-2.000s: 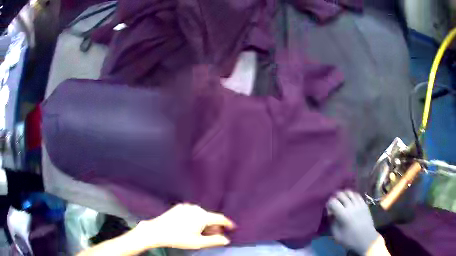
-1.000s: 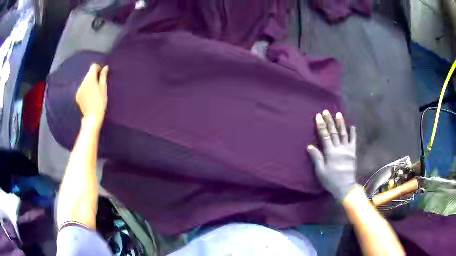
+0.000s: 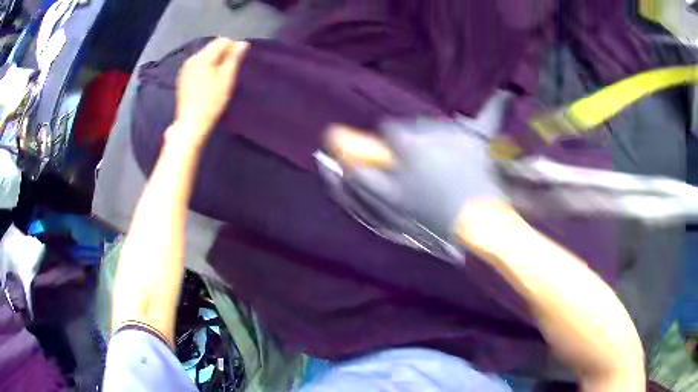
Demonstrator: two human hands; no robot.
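The dark purple jacket (image 3: 306, 207) lies spread over the padded pressing form (image 3: 157, 126), whose rounded left end shows bare. My bare left hand (image 3: 210, 76) grips the jacket's edge near that end. My gloved right hand (image 3: 436, 164) is closed around the handle of the steam iron (image 3: 383, 222), over the middle of the jacket. The iron and glove are blurred, and the glove hides much of the iron. I cannot tell if its plate touches the cloth.
A pale steam hose (image 3: 605, 187) and a yellow hose (image 3: 635, 92) run right from the iron. More purple garments (image 3: 474, 46) lie heaped behind. The grey table cover (image 3: 115, 184) shows at left. Green cloth (image 3: 249, 329) hangs below the near edge.
My right hand has left the cloth, taken the iron from the right edge and brought it over the jacket. My left hand stays at the jacket's left edge. The view has shifted.
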